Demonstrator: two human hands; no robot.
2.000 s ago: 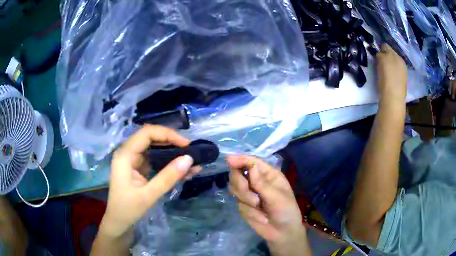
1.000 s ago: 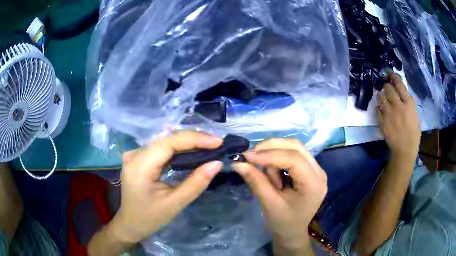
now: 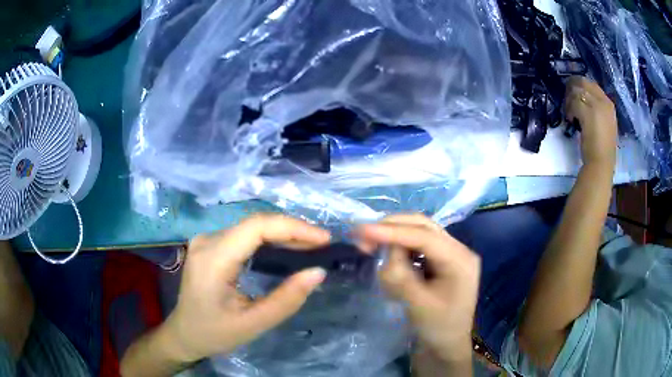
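My left hand (image 3: 247,280) holds a black moulded part (image 3: 298,259) between thumb and fingers, lying roughly level above the lap bag. My right hand (image 3: 424,269) is at the part's right end, fingertips close to or touching it; motion blur hides the exact contact. A small shiny dark piece (image 3: 419,261) shows between the fingers of my right hand. The large clear plastic bag (image 3: 317,66) lies on the bench in front, its open mouth showing black parts and a blue tray edge (image 3: 383,141). The lap bag (image 3: 317,324) hangs below my hands.
A white desk fan (image 3: 33,158) with a cord loop stands at the left. A pile of black parts (image 3: 532,81) lies on a white sheet (image 3: 545,163) at the upper right. Another person's hand (image 3: 593,121) reaches to the pile, beside a neighbour's clear bag (image 3: 626,81).
Since one second ago, my hands and the black part have moved slightly down, and the shiny piece at the part's end no longer shows clearly. The other person's hand has shifted at the pile.
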